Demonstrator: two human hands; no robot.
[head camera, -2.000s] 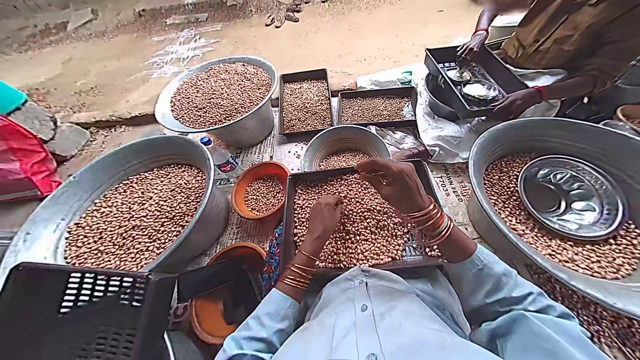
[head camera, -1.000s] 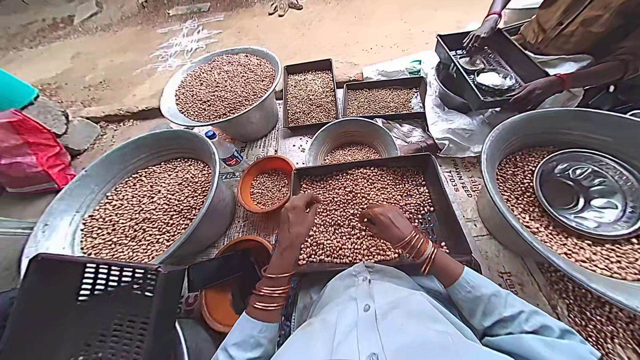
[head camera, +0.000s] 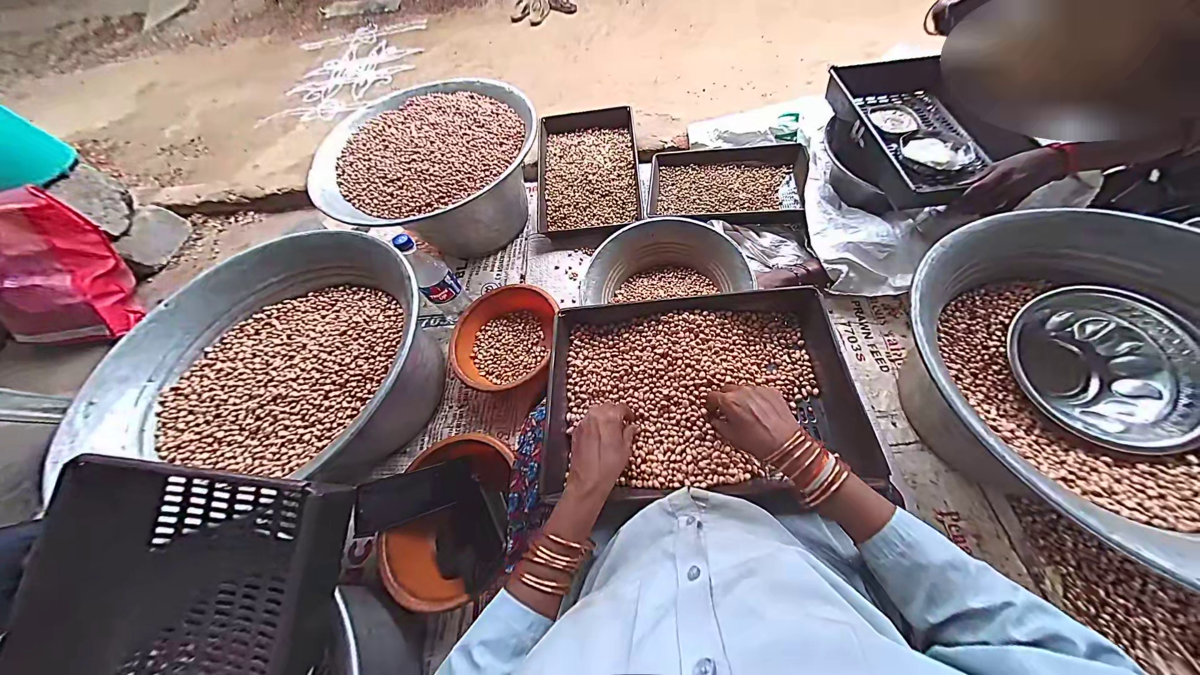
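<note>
A dark rectangular tray (head camera: 864, 441) with a perforated bottom lies before me, spread with light brown nuts or seeds (head camera: 670, 375). At the tray's left side, my left hand (head camera: 603, 445) rests on them, fingers bent down; its fingertips are partly hidden. My right hand (head camera: 753, 419) touches the nuts right of the middle, with fingers curled and tips close together. Whether either hand pinches a nut cannot be seen. Just left of the tray stands an orange bowl (head camera: 461, 349) with some of the same nuts. A metal basin (head camera: 609, 258) holding more touches the tray's far side.
Large metal basins of nuts stand at left (head camera: 89, 422), far left (head camera: 328, 178) and right (head camera: 923, 375), the right one holding a metal plate (head camera: 1106, 370). Black crates (head camera: 103, 562), smaller trays (head camera: 588, 117), a plastic bottle (head camera: 436, 281) and another orange bowl (head camera: 412, 567) surround me. A co-worker's hand (head camera: 1012, 178) holds a crate.
Two seconds ago my right hand was raised near the tray's far side; it is now down on the nuts. My left hand has shifted toward the tray's left side.
</note>
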